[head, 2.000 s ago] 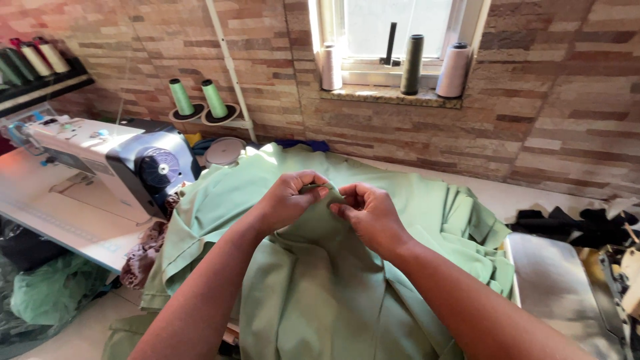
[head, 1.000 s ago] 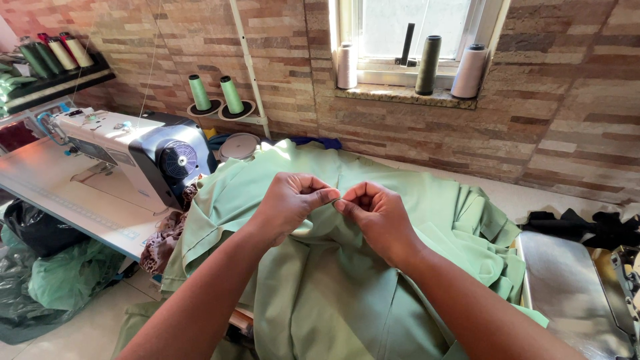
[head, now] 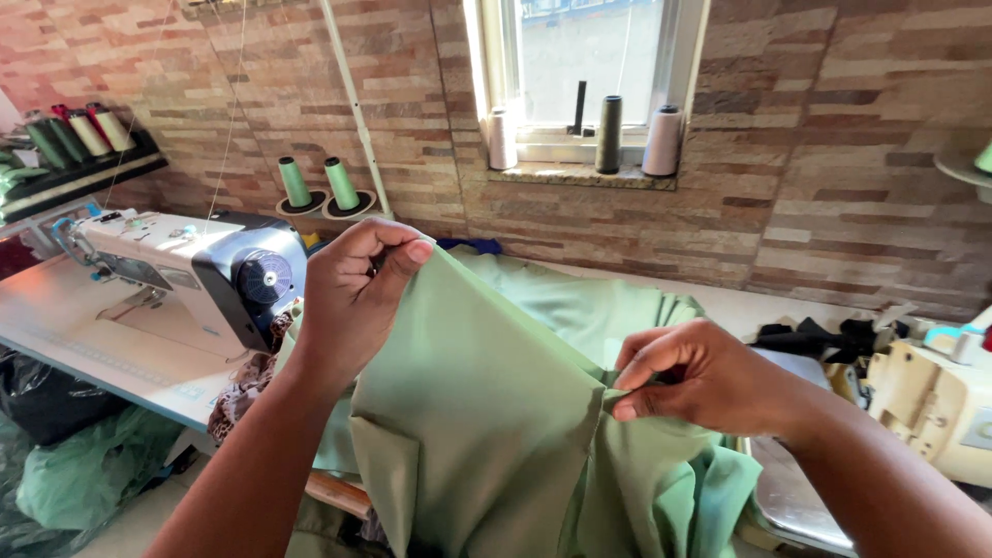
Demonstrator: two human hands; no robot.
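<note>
Light green fabric (head: 480,395) hangs between my two hands, its upper edge pulled into a slanting line. My left hand (head: 360,291) pinches that edge between thumb and fingers at the higher end, near the middle of the view. Lower and to the right, my right hand (head: 690,380) pinches the edge beside a seam that runs down the cloth. More of the same green fabric lies heaped on the table behind and below my hands. The lower part of the held cloth runs out of view.
A white sewing machine (head: 170,271) stands at the left, with green thread cones (head: 341,184) behind it. Thread spools (head: 610,136) stand on the windowsill. Black cloth scraps (head: 814,339) and a cream-coloured machine (head: 922,403) are at the right. Plastic bags (head: 101,465) lie lower left.
My hands were close together at the fabric. They have moved apart, the left one up and left, the right one right and lower, and the cloth edge is stretched between them.
</note>
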